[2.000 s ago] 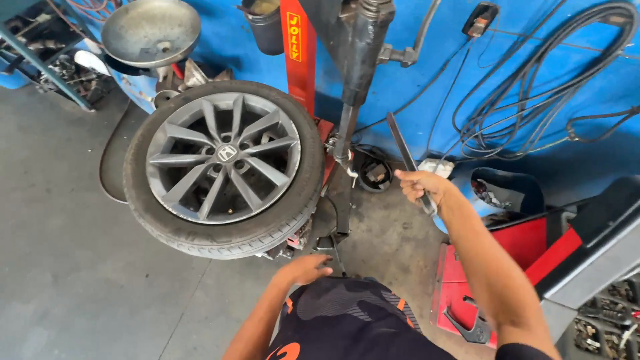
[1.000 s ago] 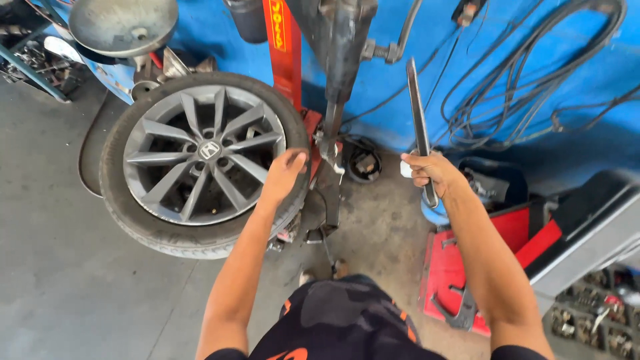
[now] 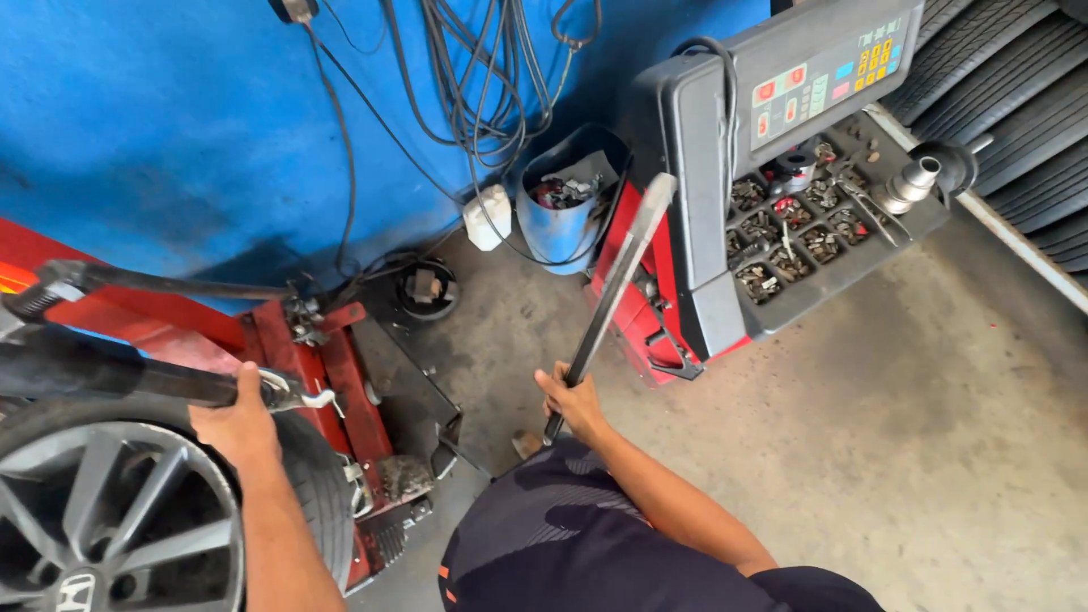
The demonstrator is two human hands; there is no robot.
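My right hand [image 3: 575,403] is closed round the lower part of a metal tire iron [image 3: 614,293], which slants up to the right. My left hand [image 3: 240,421] rests against the lower end of the tire changer's black vertical arm [image 3: 183,380]; its fingers are partly hidden, so its grip cannot be told. Beside that end is the pale mount head [image 3: 299,396]. Under my left forearm lies a car wheel with a tire [image 3: 312,484] and a grey alloy rim [image 3: 166,501], on the red tire changer [image 3: 357,399].
At the right stands a wheel balancer [image 3: 705,195] with a tray of wheel weights [image 3: 790,302] and pliers [image 3: 867,208]. Stacked tires [image 3: 1003,102] are beyond it. A blue bucket [image 3: 557,234], a white container [image 3: 488,218], a round black pan [image 3: 427,287] and hanging cables [image 3: 484,93] are near the blue wall.
The view has swung right, toward the balancer. My left hand has gone from the tire's edge to the tire changer's arm. The tire iron is still in my right hand.
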